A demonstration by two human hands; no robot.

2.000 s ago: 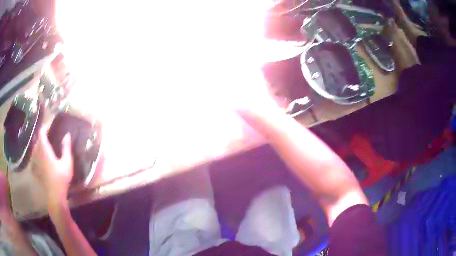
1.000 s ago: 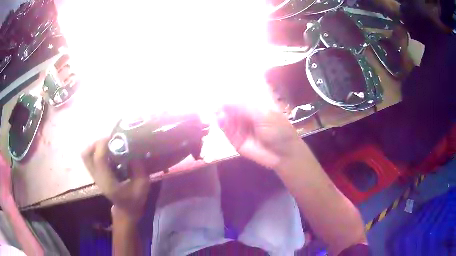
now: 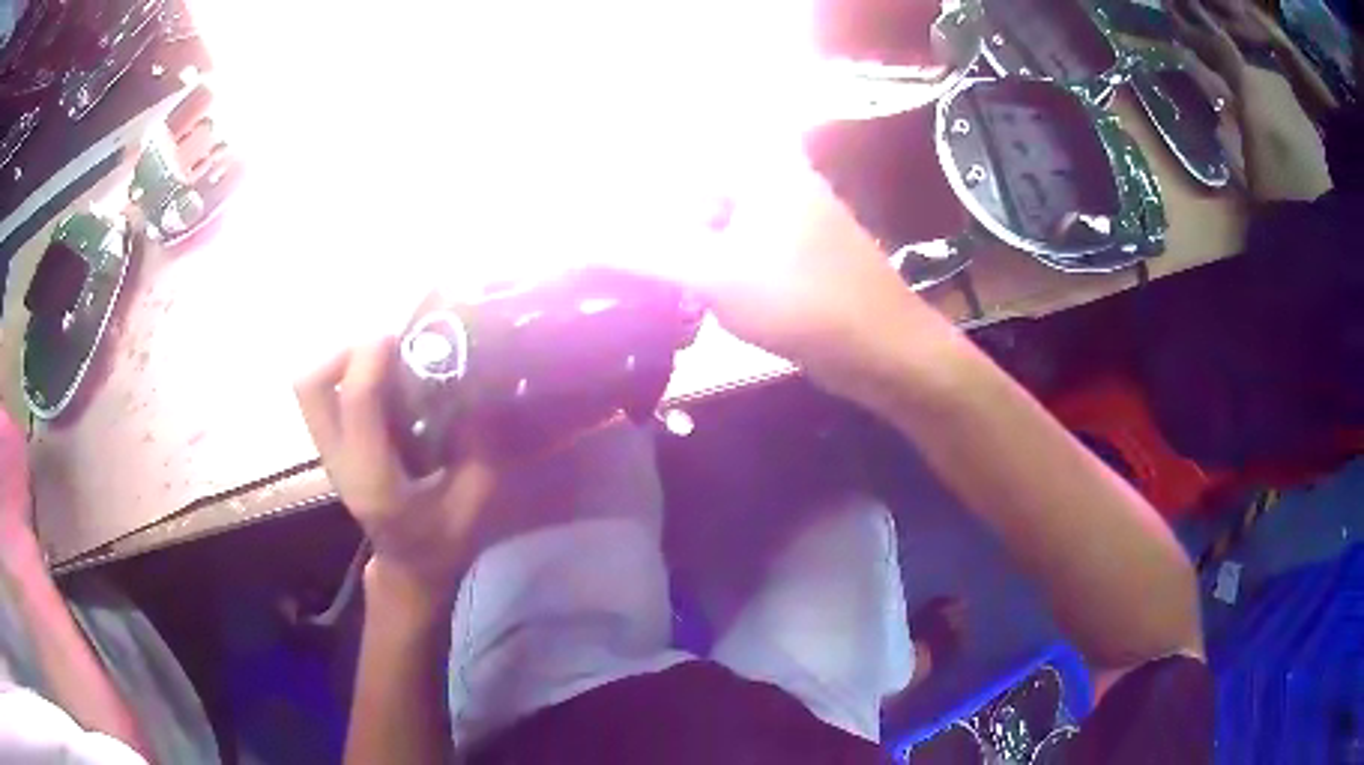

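My left hand (image 3: 397,463) grips the left end of a dark, glossy body shell (image 3: 554,359), held above the bench's front edge with its outer side up. A round lamp with a silvery ring (image 3: 434,348) shows on the shell's left end. My right hand (image 3: 763,284) is at the shell's right end, partly lost in glare. I cannot tell whether it holds anything or touches the shell. A white glare hides the middle of the bench.
More shells (image 3: 1032,172) with silvery rims lie hollow side up at the right; others (image 3: 75,321) lie at the left. Cardboard (image 3: 150,463) covers the bench. Another person's arm (image 3: 53,598) is at the left edge. A blue crate (image 3: 995,717) with shells is on the floor at lower right.
My left hand has picked up a shell from the left side of the bench and brought it to the middle. My right hand has moved up slightly into the glare since a second ago.
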